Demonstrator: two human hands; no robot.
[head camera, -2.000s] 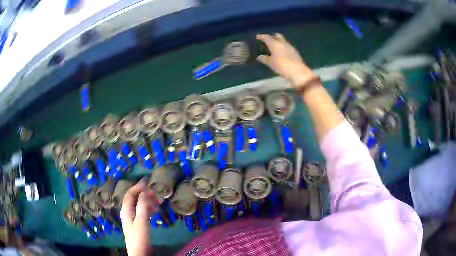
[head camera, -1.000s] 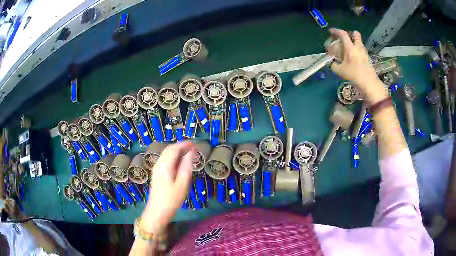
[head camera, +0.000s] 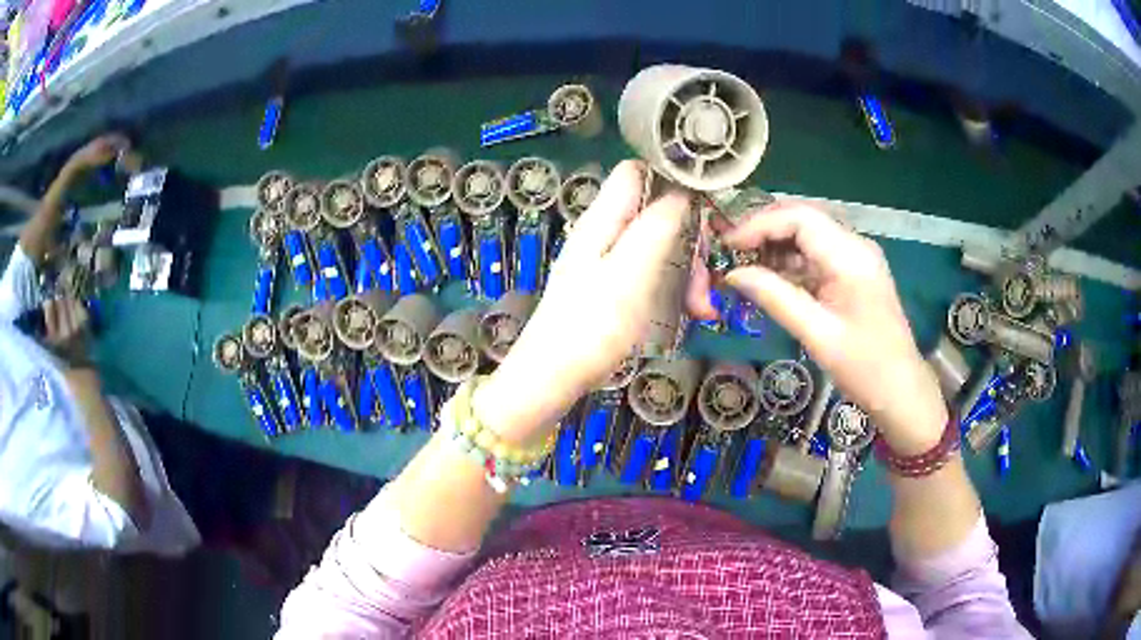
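Observation:
A grey-beige fan unit (head camera: 696, 126) is held up in front of me, its round spoked head at the top. My left hand (head camera: 622, 269) is closed around its handle below the head and hides most of it. My right hand (head camera: 820, 281) is at the neck just below the head, thumb and fingers close to a small circuit board (head camera: 743, 200) and thin red wires. Whether the right fingers grip the board or wires is unclear.
Two rows of fan units (head camera: 481, 188) with blue batteries lie on the green bench. A pale rail (head camera: 901, 225) separates the conveyor, which carries scattered units (head camera: 573, 110). A jumbled pile (head camera: 1001, 328) lies right. A coworker (head camera: 75, 413) and a black box (head camera: 175, 231) are left.
My left hand has risen from the front row and now holds a fan unit. My right hand has come back from the right-hand pile to the unit's neck. The view has shifted.

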